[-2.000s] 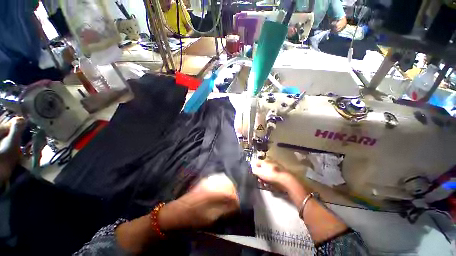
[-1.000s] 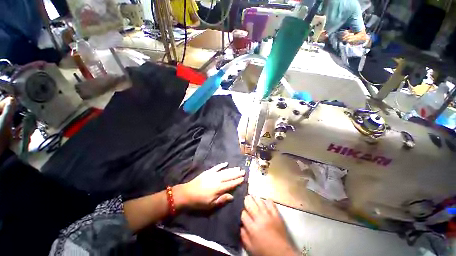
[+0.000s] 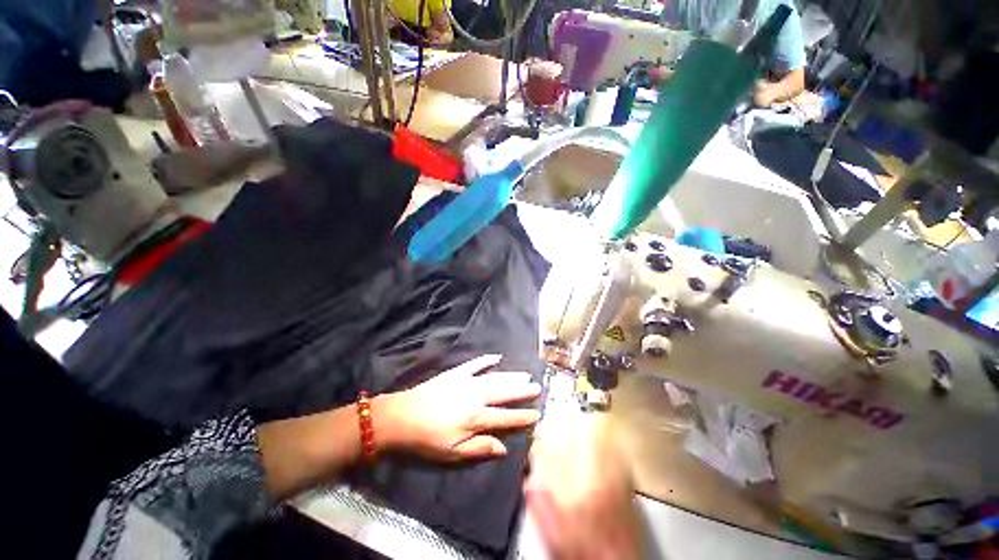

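Black fabric [image 3: 460, 295] lies across the table left of the needle, its right edge running beside the presser foot [image 3: 561, 359] of the cream HIKARI sewing machine [image 3: 756, 372]. My left hand [image 3: 466, 413], with an orange bead bracelet, rests flat on the fabric, palm down, fingers spread and pointing at its right edge. My right hand [image 3: 586, 492] is blurred at the fabric's lower right edge, in front of the needle area. Whether its fingers grip the edge I cannot tell.
A blue flat piece [image 3: 466, 216] and a green cone shape [image 3: 685, 131] stand by the machine head. White scraps [image 3: 732, 435] lie under the arm. A red object [image 3: 427, 153] is behind the fabric. Another machine [image 3: 88, 175] is at left. People sit behind.
My left hand, earlier bunched at the fabric, now lies flat on it. My right hand has moved from near the needle towards me. The view has shifted, with the machine further right.
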